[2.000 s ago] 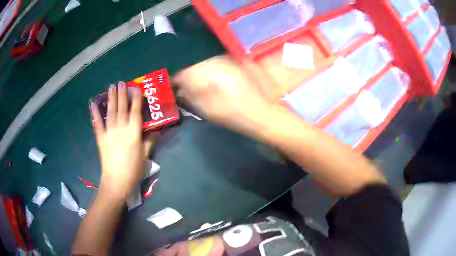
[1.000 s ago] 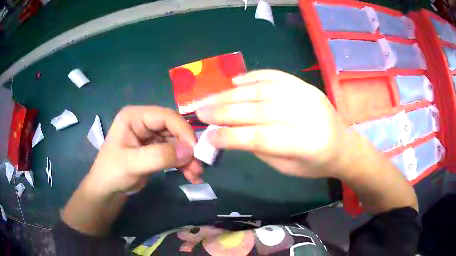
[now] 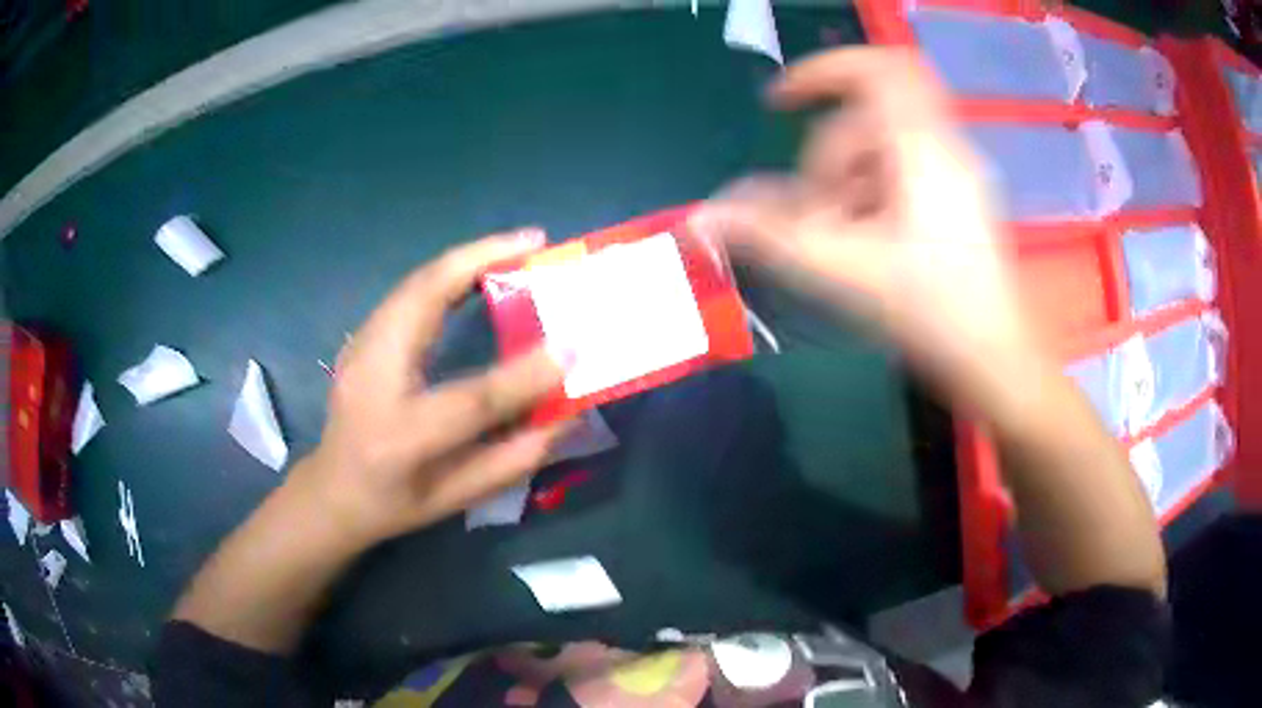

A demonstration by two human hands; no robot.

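A red retail box (image 3: 734, 307) with a plain white rectangular label (image 3: 626, 315) on its upward face is held above the dark green table. My left hand (image 3: 429, 394) grips the box at its left end, thumb on the face near the label and fingers around the edge. My right hand (image 3: 886, 208) is blurred, at the box's upper right corner; its fingers look partly curled, and whether it touches or pinches anything cannot be told.
A red tray (image 3: 1066, 284) with wrapped flat devices in pockets is at the right. Another red carton (image 3: 39, 422) lies at the far left. White paper scraps (image 3: 565, 584) lie around the green table (image 3: 817, 546). A pale rail (image 3: 277, 69) curves across the back.
The box is now lifted, with a white label face up where the circle pattern and hands were. My left hand has taken hold of its end. My right hand has moved up and right.
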